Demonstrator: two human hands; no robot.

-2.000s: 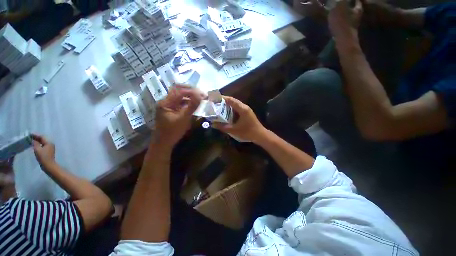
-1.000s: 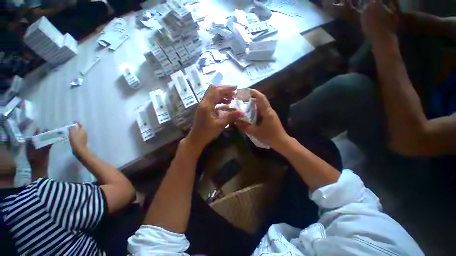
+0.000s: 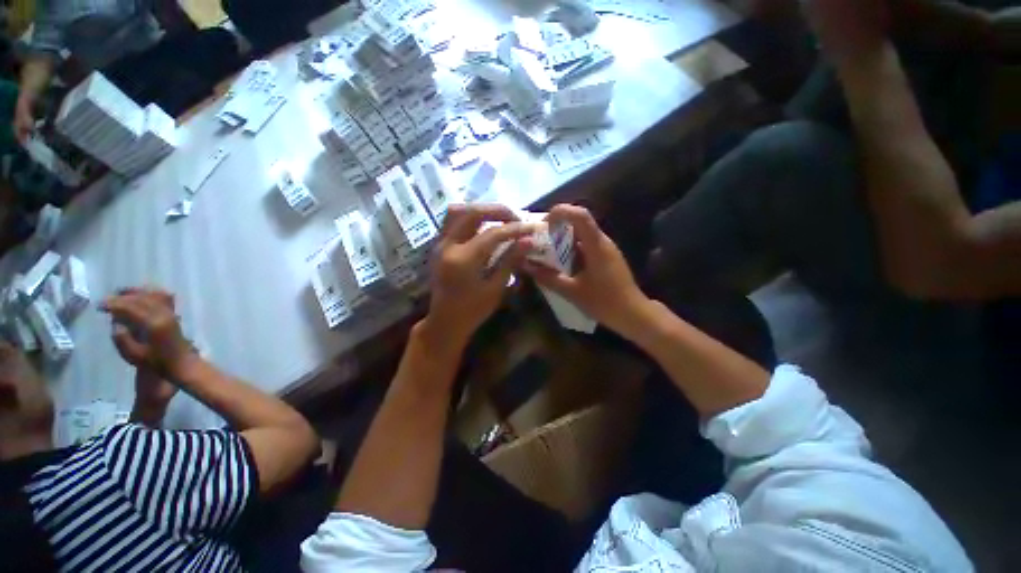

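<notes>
A slim white carton point(image 3: 569, 307) is held over the lap, just off the table edge, its lower end pointing down and right. My right hand point(image 3: 599, 274) grips the carton's side. My left hand point(image 3: 476, 263) is at its upper end, fingers bent against the white end; the fingers hide what they touch there. Several white cartons point(image 3: 358, 249) stand in a row at the near table edge, left of my hands.
A block of stacked cartons point(image 3: 386, 101) and a loose heap point(image 3: 537, 73) lie on the white table point(image 3: 224, 263). An open corrugated box point(image 3: 549, 459) is between the knees. A person in a striped sleeve point(image 3: 168, 481) sits left; another person's arm point(image 3: 907, 168) is right.
Since two seconds ago, the open flaps at the carton's end have gone under my fingers. My left hand has closed in on that end. The left neighbour's hand no longer shows a carton.
</notes>
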